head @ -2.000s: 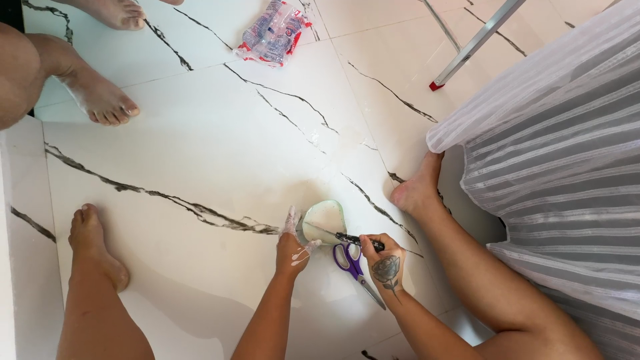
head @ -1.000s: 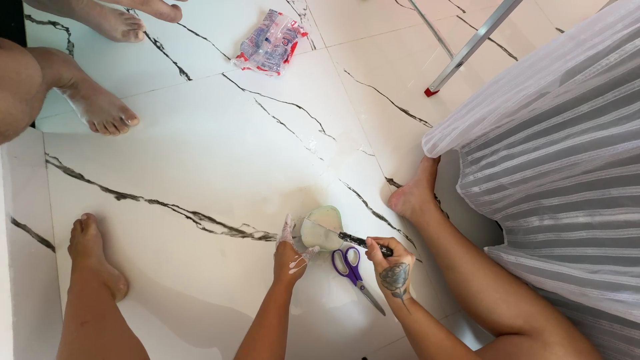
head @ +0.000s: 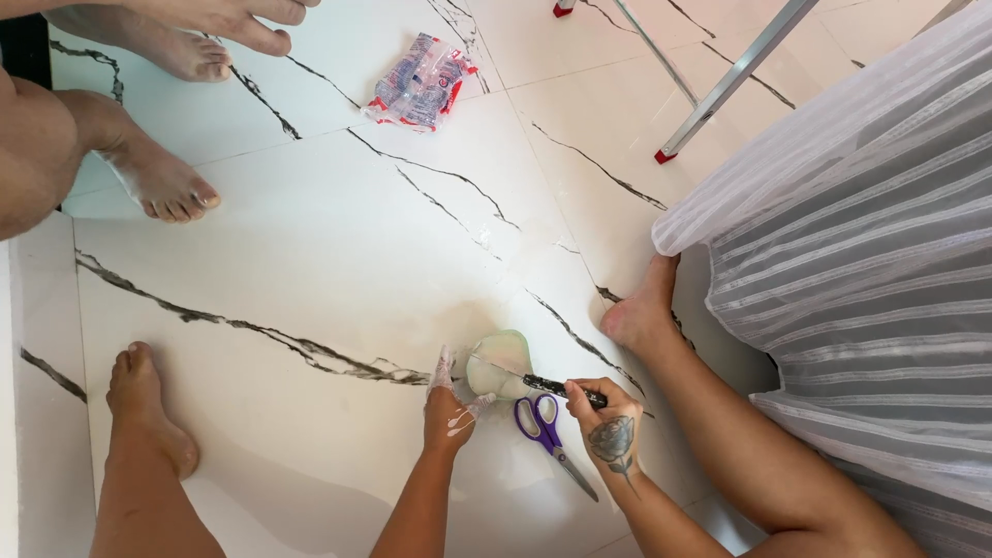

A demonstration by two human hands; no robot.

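Note:
My right hand [head: 608, 411], with a rose tattoo on its back, grips the black handle of a thin-bladed tool [head: 564, 387]. The thin blade reaches over a rounded container of pale, creamy material [head: 496, 368] on the floor. Beside the container's left side is my left hand [head: 449, 411], its fingers coated in white stuff and spread apart; whether it touches the container is hard to tell. Purple-handled scissors [head: 554, 442] lie on the tiles between my hands, just below the container, blades pointing down and to the right.
A crumpled plastic package [head: 422, 85] lies on the white marbled floor [head: 271, 256]. Another person's bare feet [head: 167, 174] and hand [head: 263, 19] are at upper left. A metal stand leg with a red foot [head: 721, 93] is at upper right. A sheer white curtain [head: 868, 271] hangs at right.
The other person's hand has come into view at the upper left. My right hand has shifted slightly with the tool since the oldest frame. The scissors lie in the same place.

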